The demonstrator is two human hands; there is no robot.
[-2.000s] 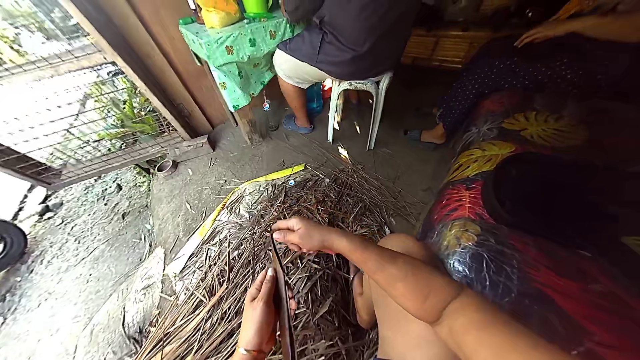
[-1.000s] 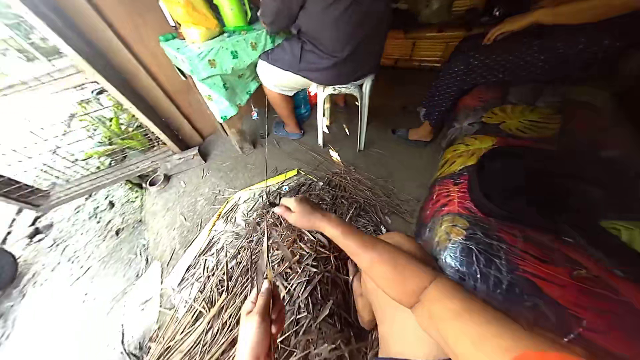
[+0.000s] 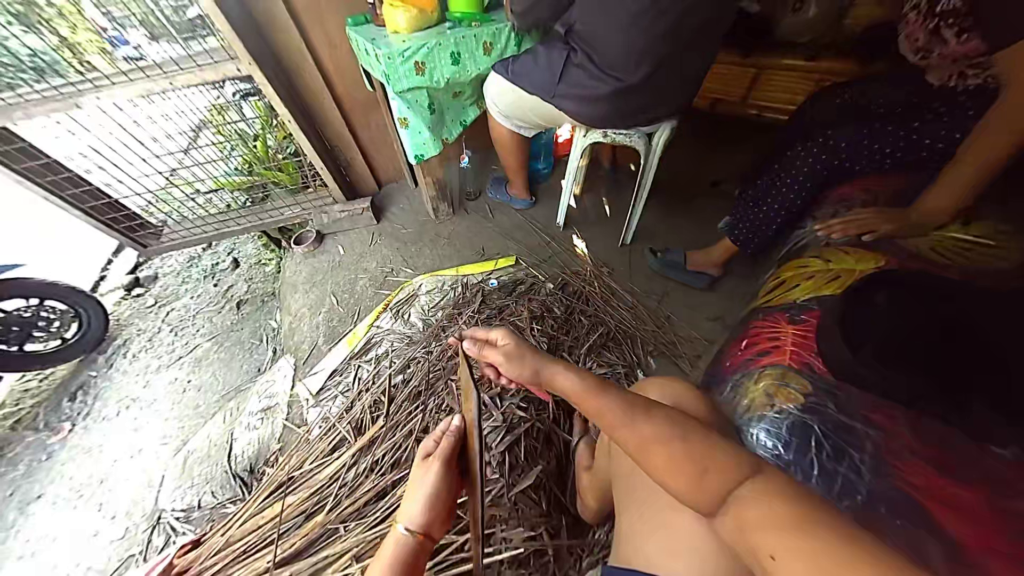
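Note:
A long, narrow dried brown leaf (image 3: 470, 400) runs upright between my hands. My left hand (image 3: 438, 472) is closed around its lower part, thumb on top. At the leaf's upper tip, the fingers of my right hand (image 3: 500, 356) pinch it; a bit of something pink-red (image 3: 538, 392) shows under that palm, too hidden to name. Beneath both hands lies a heap of dried leaf strips and thin stalks (image 3: 320, 488), with darker short scraps (image 3: 544, 312) toward its far side.
A yellow-edged sheet (image 3: 360, 332) lies under the heap. Beyond it, a person sits on a white plastic stool (image 3: 616, 140) by a table with a green cloth (image 3: 432, 76). Another person sits at the right near a leaf-patterned covered seat (image 3: 784, 344). A wheel (image 3: 48, 324) stands at left.
My left hand now holds a broad leaf upright, where a second ago it held a thinner piece pointing up. The seated person at the right shows a hand lower on the patterned cover.

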